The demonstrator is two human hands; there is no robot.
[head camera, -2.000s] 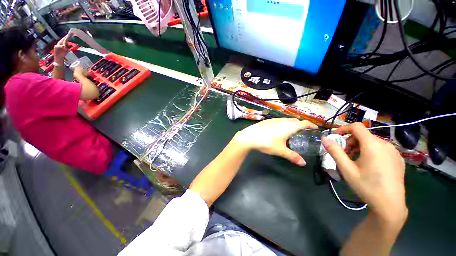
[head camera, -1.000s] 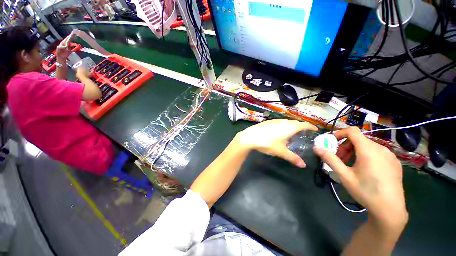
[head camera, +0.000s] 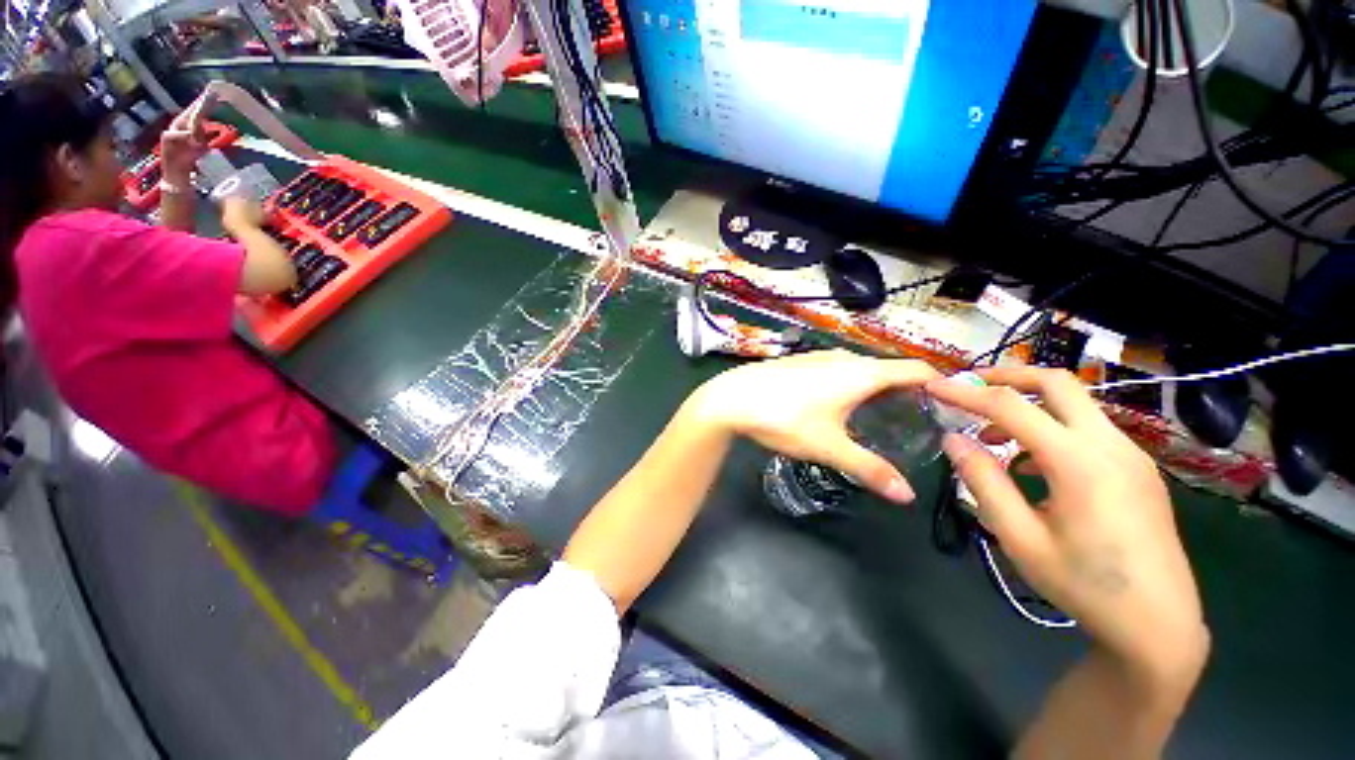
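Observation:
A clear water bottle (head camera: 896, 428) lies tilted between my bare hands above the mat. Its dark, ribbed round end shows left of my left thumb. My left hand (head camera: 810, 413) is curved around its middle, thumb below and fingers above. My right hand (head camera: 1070, 483) has its thumb and index fingertip at the bottle's right end, with a small pale-green spot at the index tip. My fingers hide part of that end, and whether a cap is there cannot be told.
A white cable (head camera: 1018, 594) loops beside my right hand. A white-and-orange piece (head camera: 728, 330) lies behind my left hand. Mice, a black oval pad (head camera: 776, 235) and a monitor (head camera: 832, 89) stand behind. Taped wires (head camera: 520, 379) cover the left mat. A person in pink (head camera: 141, 334) works at a red tray (head camera: 349, 245).
The bottle has turned between my hands: its white, green-marked part no longer faces me, and its dark ribbed end now shows left of my left thumb. The right fingers have shifted slightly.

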